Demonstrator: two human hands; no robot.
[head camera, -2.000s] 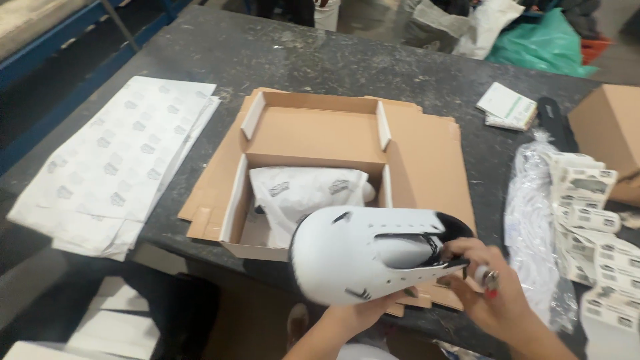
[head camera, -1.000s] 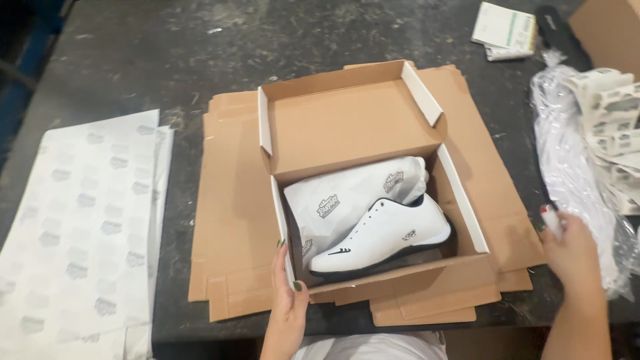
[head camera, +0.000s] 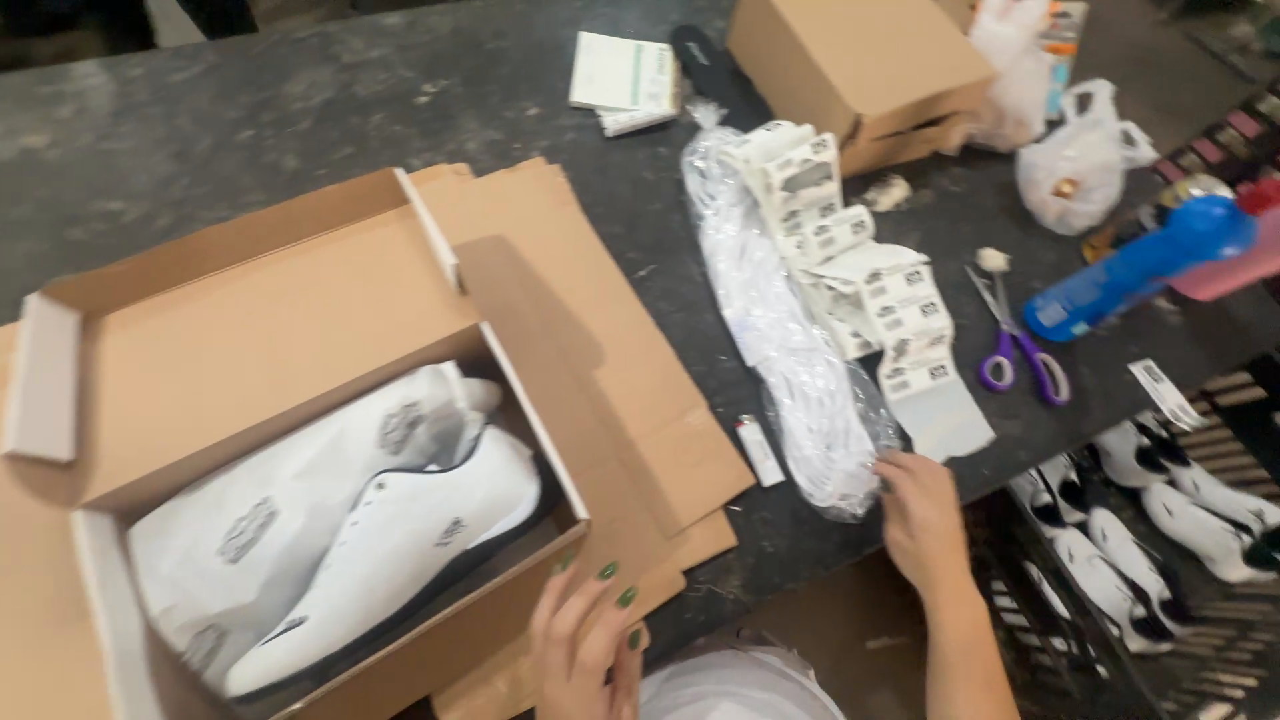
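Observation:
An open cardboard shoebox (head camera: 540, 555) holds a white shoe (head camera: 400, 560) with a dark sole, lying on its side beside a bundle in printed white tissue paper (head camera: 250, 520). My left hand (head camera: 590, 640) is just off the box's near right corner, fingers apart and holding nothing. My right hand (head camera: 920, 520) touches the lower end of a clear plastic bag of white laces (head camera: 800, 400); whether its fingertips pinch the plastic is unclear. A lighter (head camera: 760, 452) lies between the box and the bag. A strip of printed labels (head camera: 915, 320) runs along the bag's right side.
Flat cardboard sheets (head camera: 640, 400) lie under the box. Purple-handled scissors (head camera: 1020, 350), a blue bottle (head camera: 1130, 270), a closed cardboard box (head camera: 870, 60), a knotted plastic bag (head camera: 1070, 180), and small boxes (head camera: 625, 75) stand or lie around. A crate of white shoes (head camera: 1120, 560) is below the table edge at right.
The shoe was in my hands two seconds ago and is now in the box. My left hand has come off the box's edge. The lighter has left my right hand. The view has swung right.

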